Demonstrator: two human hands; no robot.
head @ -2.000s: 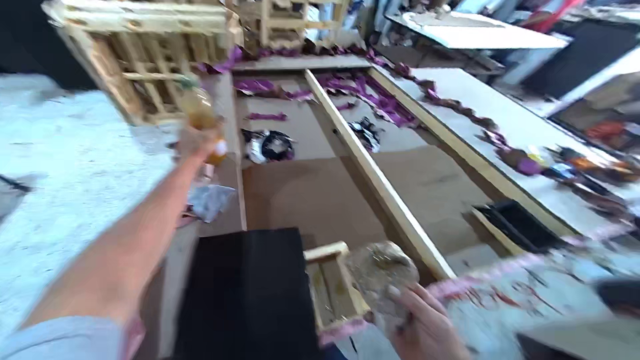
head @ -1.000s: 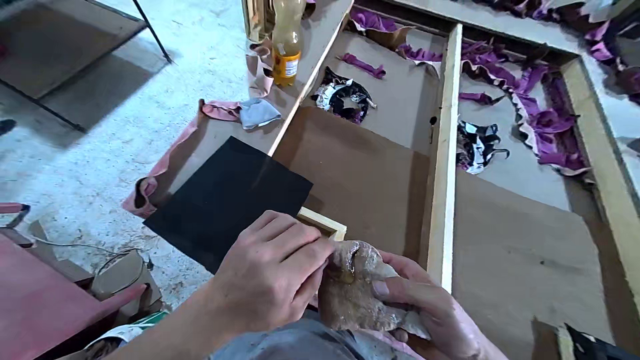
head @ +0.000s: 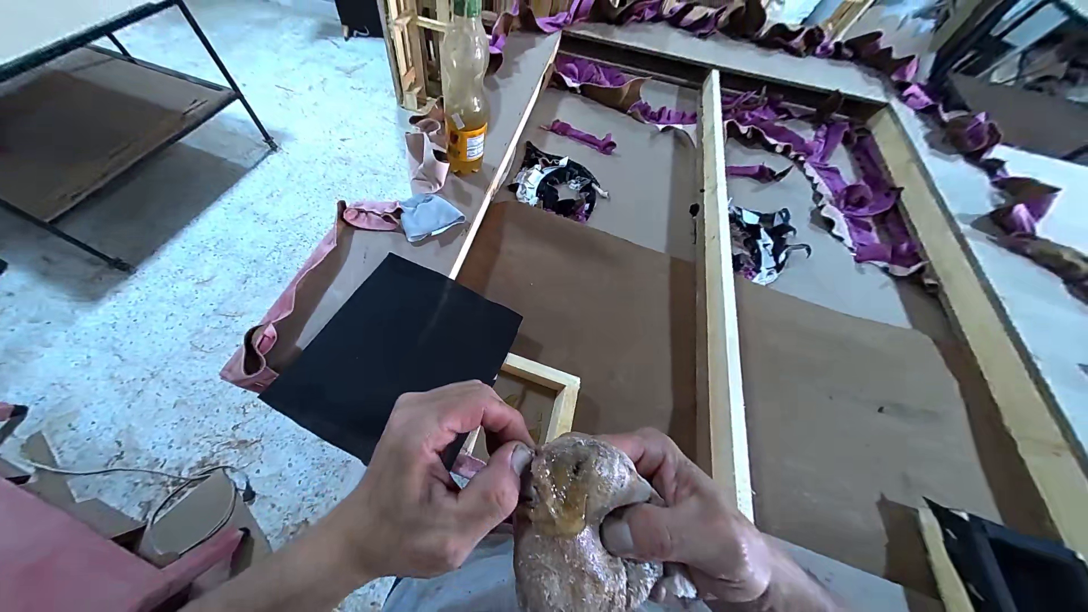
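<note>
A small bird-shaped figure (head: 571, 544) with a rough, mottled tan surface and a glossy amber smear on its head is at the lower middle. My right hand (head: 697, 527) grips it around its right side, thumb across the front below the pointed beak. My left hand (head: 459, 484) pinches with thumb and forefinger at the left side of its head; whether something small is between the fingertips is hidden. Behind the hands lie a black sheet (head: 399, 340) and a small wooden frame (head: 540, 372). A plastic bottle (head: 465, 93) with amber liquid at its bottom stands farther back.
A large wooden frame (head: 722, 297) with a brown backing fills the middle and right. Purple fabric scraps (head: 837, 170) and black-and-white scraps (head: 557, 183) lie in it. A light blue cloth (head: 429, 217) lies left of it. A metal-legged table (head: 110, 127) stands at upper left; a black tray (head: 1011, 552) is lower right.
My left hand was at the bottle, then came to the figure in front of me. Since one second ago its fingers have shifted to a pinch beside the head, and the figure is held more upright.
</note>
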